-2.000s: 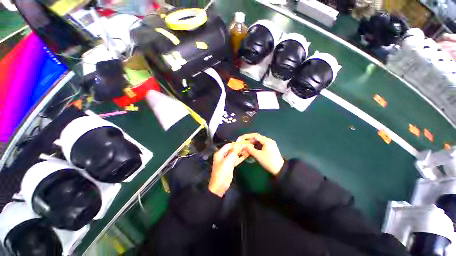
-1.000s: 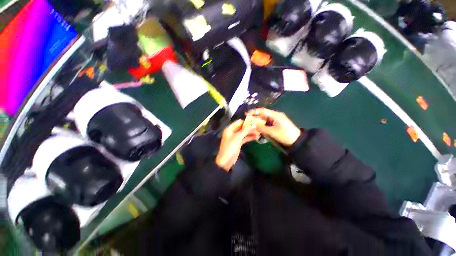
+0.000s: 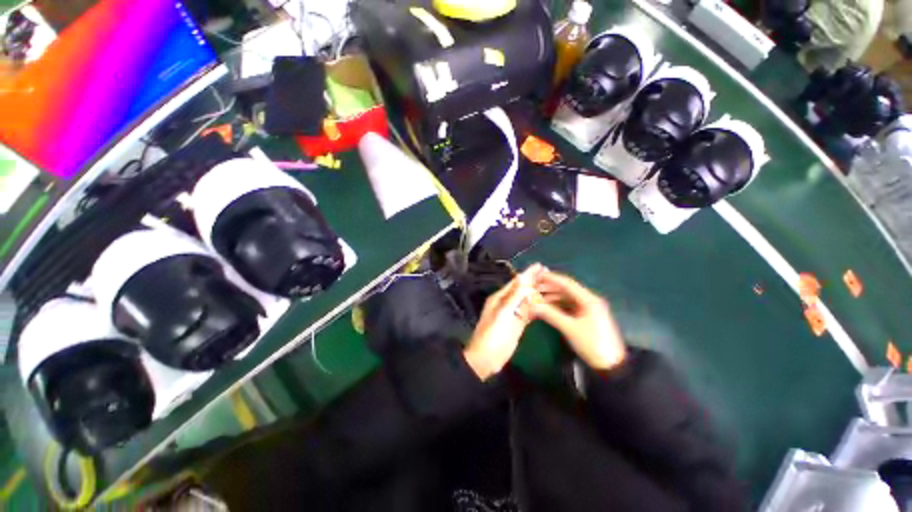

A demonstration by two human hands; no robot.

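My left hand [image 3: 500,325] and my right hand [image 3: 585,318] meet at the fingertips over my lap, near the bench edge. A tiny pale piece [image 3: 522,312] shows between the fingers; what it is cannot be told. A long white label strip [image 3: 498,195] hangs in a curve from the black label printer [image 3: 470,60] and ends near the bench edge, just beyond my hands.
Three dome cameras [image 3: 275,240] stand at left before the keyboard [image 3: 90,225]; three more [image 3: 665,120] stand at back right beside a bottle [image 3: 572,42]. A red box [image 3: 345,132], mouse [image 3: 547,188], orange pieces [image 3: 815,320] and white brackets [image 3: 835,490] are around.
The view has shifted, so the monitor and left cameras show more fully. My hands stay together at the fingertips; my right fingers now lie straighter over the left ones.
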